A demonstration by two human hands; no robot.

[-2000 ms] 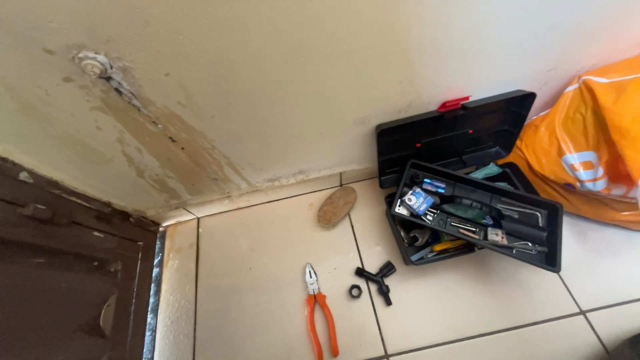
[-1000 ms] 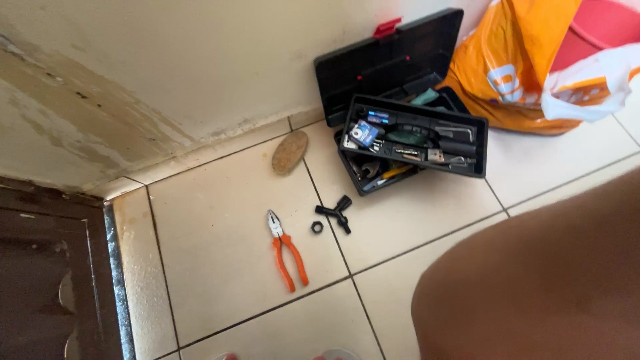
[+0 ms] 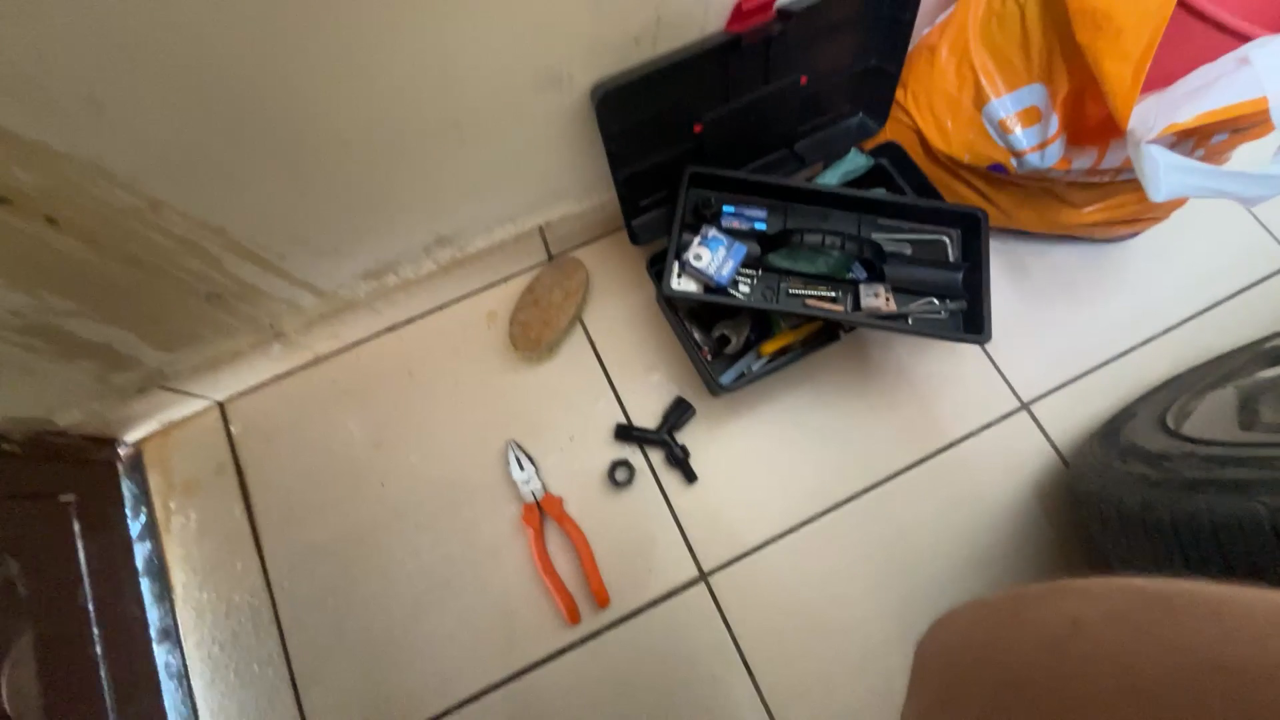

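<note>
Neither of my hands shows in the head view. Orange-handled combination pliers (image 3: 556, 535) lie on the tiled floor, jaws toward the wall. Just right of them are a small black nut (image 3: 621, 472) and a black three-armed plastic fitting (image 3: 662, 437). An oval wooden-backed brush (image 3: 548, 308), as far as I can tell, lies near the foot of the wall. Against the wall an open black toolbox (image 3: 640, 150) has its tray (image 3: 840, 320) set askew on top, holding hex keys, a small blue box and other small items. Under the tray a yellow-handled tool (image 3: 790, 338) and a wrench partly show.
An orange plastic bag (image 3: 960, 150) stands right of the toolbox, with something red behind it. A tyre on a wheel (image 3: 1180, 480) lies at the right edge, above a bare knee or leg (image 3: 1090, 650). A dark brown door (image 3: 60, 580) is at lower left; the wall (image 3: 400, 120) is stained.
The view has shifted, bringing the tyre into sight at the right. The leg covers less of the view than one second ago. The pliers, nut, fitting and toolbox lie as before.
</note>
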